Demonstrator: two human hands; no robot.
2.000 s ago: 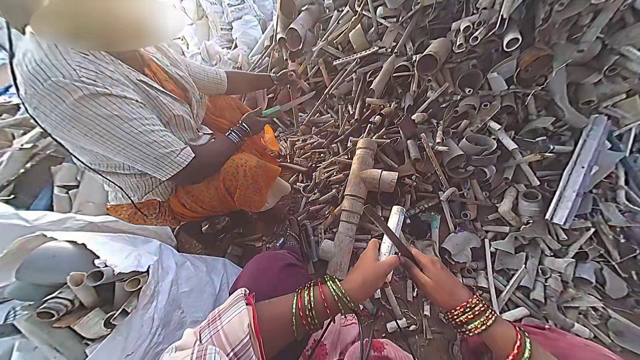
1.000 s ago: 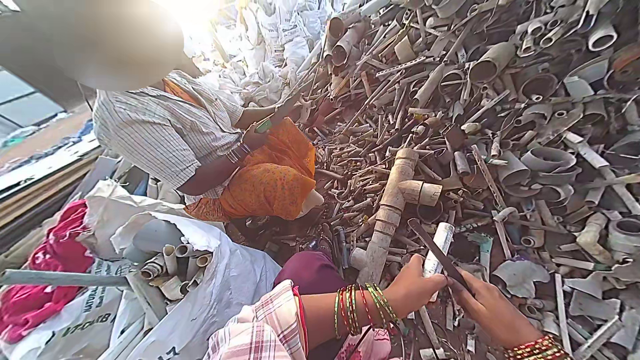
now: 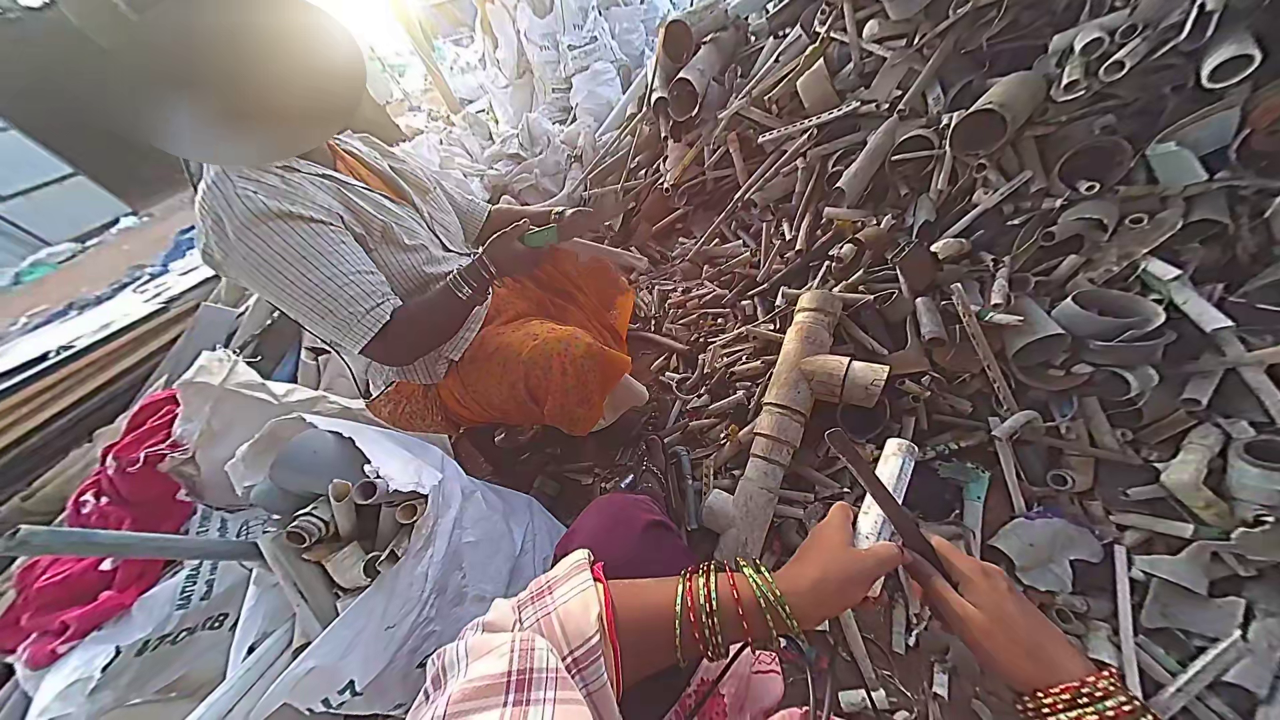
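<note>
My left hand [image 3: 835,570] is closed round a short white plastic pipe [image 3: 893,478], its upper end sticking out past my fingers. A long dark flat blade or bar [image 3: 880,492] lies slanted across the pipe, with my right hand [image 3: 1000,610] gripping its lower end. The two hands are close together at the lower middle right. Just beyond them a large dirty pipe with a tee fitting [image 3: 785,410] leans upward over the scrap. Whether the blade's edge touches the pipe I cannot tell.
A co-worker [image 3: 340,260] sits at the left, holding a green-handled tool [image 3: 540,236]. A white sack [image 3: 440,560] holding pipe pieces lies at lower left, beside a red cloth [image 3: 110,540]. Broken pipes [image 3: 1000,110] are heaped across the right.
The view has swung left, bringing the whole sack and the red cloth in. The co-worker's hands have drawn nearer together since the earliest frame. My hands still hold the pipe and the blade.
</note>
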